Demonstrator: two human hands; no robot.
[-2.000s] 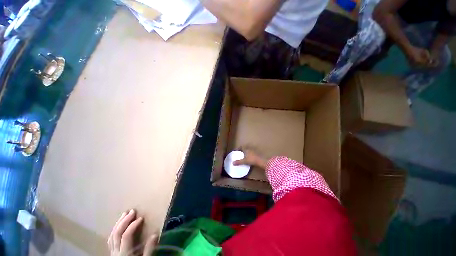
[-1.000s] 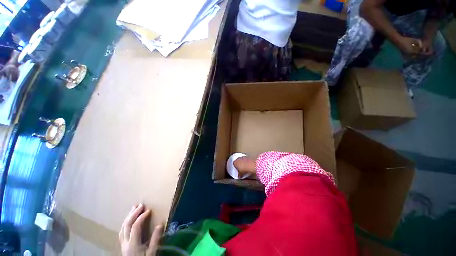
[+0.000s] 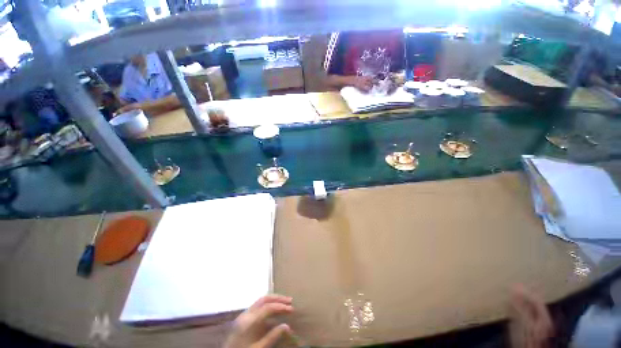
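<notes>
My left hand (image 3: pixel 262 323) is at the lower right corner of the white paper stack (image 3: pixel 204 258), fingers apart, with nothing visible in it. My right hand (image 3: pixel 530 318) is blurred over the bench's front edge at the right, with no object visible in it. Copper-gold pronged metal pieces lie spaced along the dark green belt, posts up: one beyond the stack (image 3: pixel 273 175), one further right (image 3: pixel 402 160) and one beside that (image 3: pixel 456 147).
A screwdriver (image 3: pixel 86 258) and orange disc (image 3: pixel 122 239) lie left of the stack. A small white block (image 3: pixel 319 189) stands at the belt edge. Loose papers (image 3: pixel 579 197) lie at the right. A pale metal frame (image 3: pixel 102 129) crosses the view. People sit beyond the belt.
The view has swung from the open carton up to the bench and belt. My right hand has left the carton and the white wrapped piece it held there. The paper stack now shows.
</notes>
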